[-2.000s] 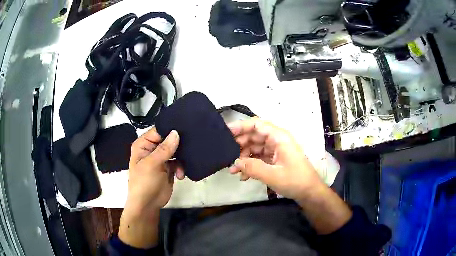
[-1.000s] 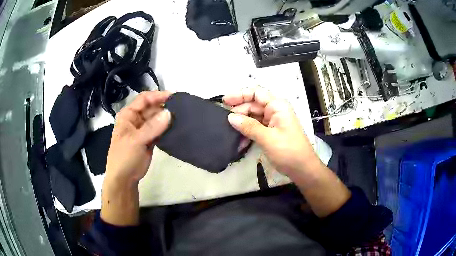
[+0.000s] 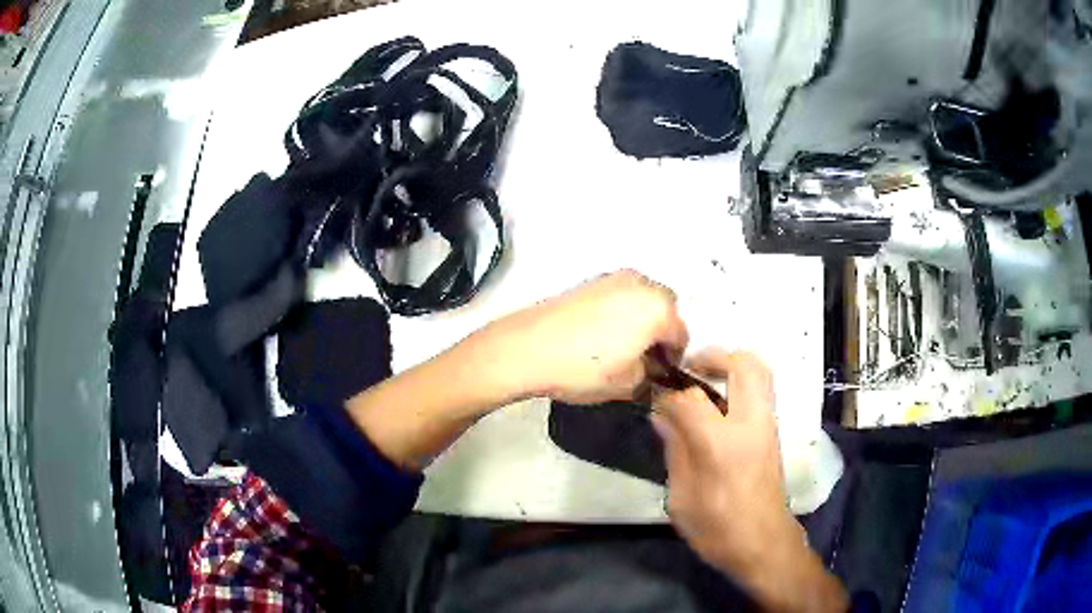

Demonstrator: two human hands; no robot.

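Note:
A flat black panel (image 3: 608, 438) lies on the white table under and in front of my hands, partly hidden by them. My left hand (image 3: 611, 341) reaches across from the left, its fingers closed on a narrow dark band (image 3: 689, 381). My right hand (image 3: 725, 449) pinches the same band from the right, above the panel's right end. Most of the band is hidden by my fingers.
Tangled black bands (image 3: 419, 168) lie at the upper left. Black panels (image 3: 335, 353) overlap at the left table edge. A black pouch-like piece (image 3: 671, 99) lies beside the sewing machine arm (image 3: 820, 210). A blue crate (image 3: 1018, 545) stands at the lower right.
The panel that both hands held up is now low on the table. My left hand has moved right, and both hands now hold a narrow dark band. The view has shifted.

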